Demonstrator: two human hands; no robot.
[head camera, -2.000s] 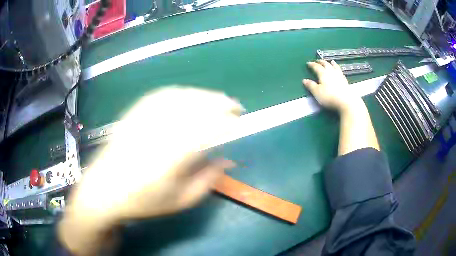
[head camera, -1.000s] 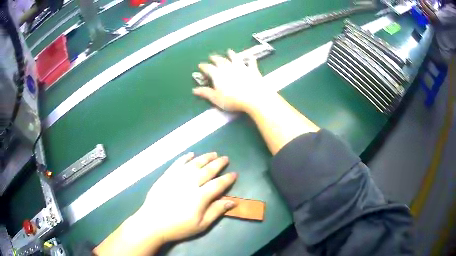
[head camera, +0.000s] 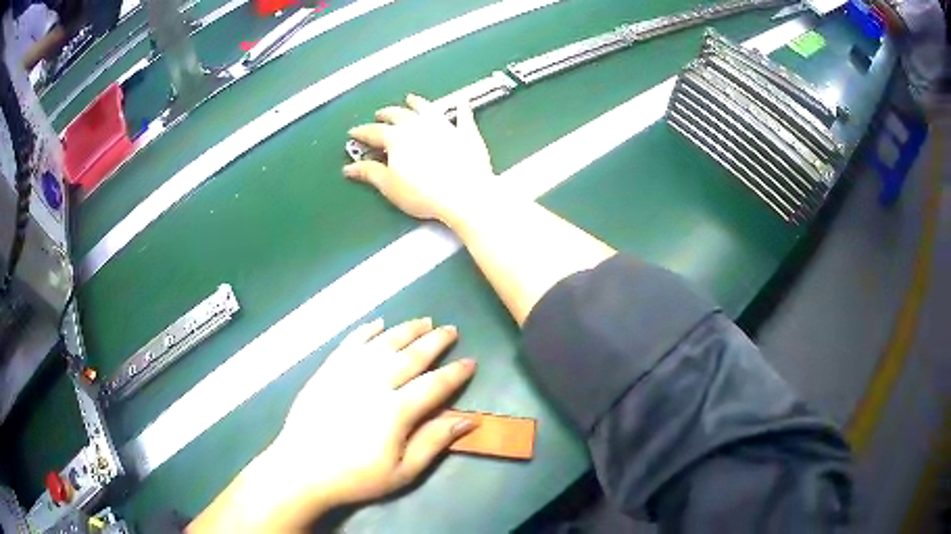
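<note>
My right hand (head camera: 428, 162) is over a silver slide rail (head camera: 359, 151), thumb and fingers around its left part; one end shows beside the thumb. The rail's other end meets a row of slides (head camera: 574, 59) running to the far right. My left hand (head camera: 365, 407) lies low on the green bench, palm down, fingers apart, over an orange-brown push block (head camera: 501, 436). Only the block's right end shows past the thumb; the palm hides the rest and any grip on it. A separate slide rail (head camera: 175, 342) lies at left by the machine.
A ribbed stack of slides (head camera: 756, 125) sits near the right bench edge. White strips (head camera: 302, 318) cross the green bench. The fixture frame with a red push button (head camera: 57, 486) is at lower left. A red bin (head camera: 96, 141) stands at far left. A yellow-lined floor (head camera: 902, 344) lies right.
The view has shifted. My right hand has moved left with the rail, which now lines up with the row. My left hand, blurred and raised two seconds ago, is down over the block.
</note>
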